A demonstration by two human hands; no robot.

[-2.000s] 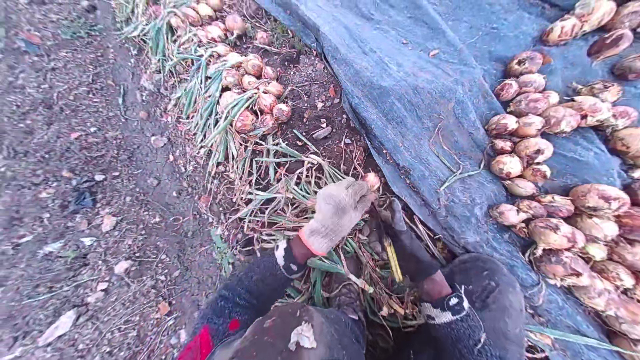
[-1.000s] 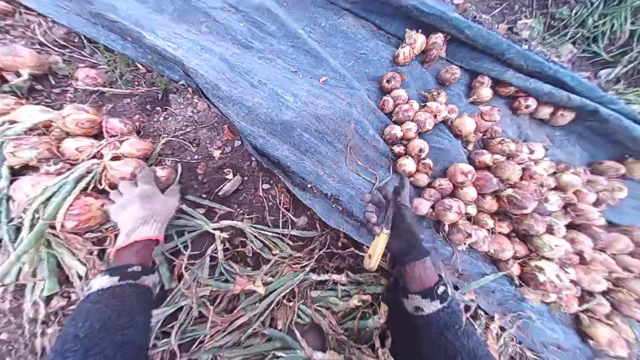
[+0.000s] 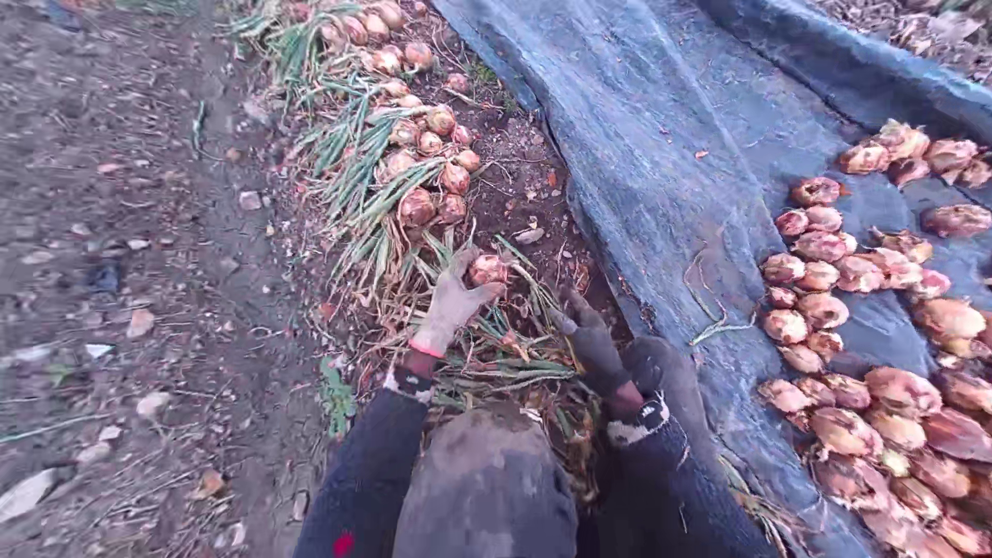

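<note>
My left hand (image 3: 453, 302), in a pale knitted glove with an orange cuff, grips a reddish-brown onion (image 3: 488, 270) between thumb and fingers. Green leaves trail from near this onion toward the right. My right hand (image 3: 590, 335), in a dark glove, is just right of those leaves, above the cut tops, with its fingers partly spread; whether a knife is in it cannot be made out. Between and below both hands lies a heap of green and dry onion leaves (image 3: 519, 368).
Onions with their tops (image 3: 415, 205) lie in a row ahead on the left. A blue sheet (image 3: 659, 178) spreads to the right, bearing many topped onions (image 3: 845, 430). Stony bare soil (image 3: 170, 271) runs along the left, and my knees flank the leaf heap.
My left hand has moved from the onion row to near my right hand and now holds an onion. The yellow-handled knife seen in my right hand earlier is not visible now. The view has swung left.
</note>
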